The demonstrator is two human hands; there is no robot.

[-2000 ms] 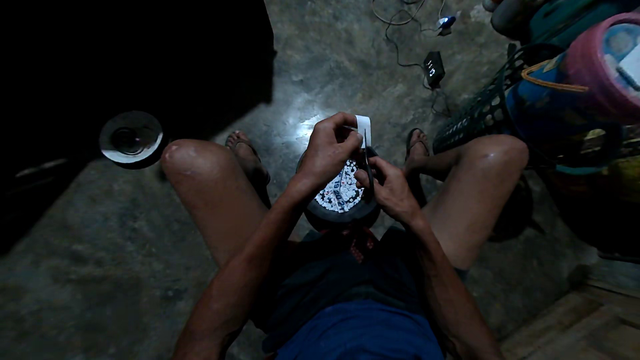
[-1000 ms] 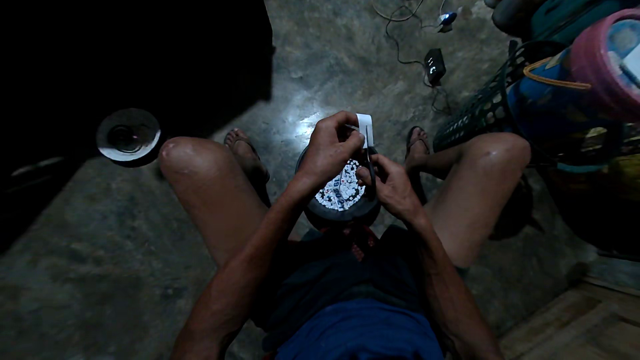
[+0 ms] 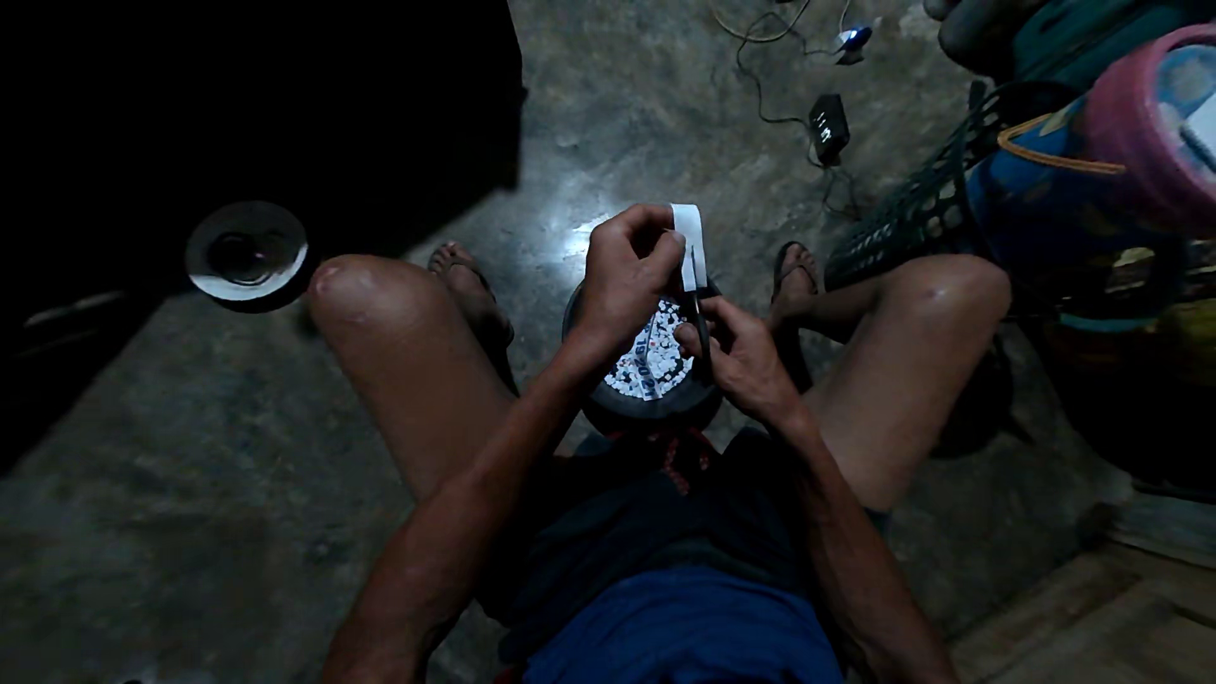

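My left hand [image 3: 631,271] pinches a white paper strip [image 3: 690,249] near its upper left edge. A pair of scissors [image 3: 701,328] is in my right hand [image 3: 744,356], its blades pointing up at the strip's lower part. Below both hands, between my legs, stands a dark round container [image 3: 655,410]. Small white paper pieces [image 3: 674,353] fill it, and a longer printed strip [image 3: 646,366] lies across them.
A whitish round dish or lid [image 3: 285,275] is at the left by my knee. Cables and a black power adapter [image 3: 828,128] lie on the concrete floor ahead. At the right stand a dark green plastic basket [image 3: 888,228] and a pink-rimmed blue container [image 3: 1130,123].
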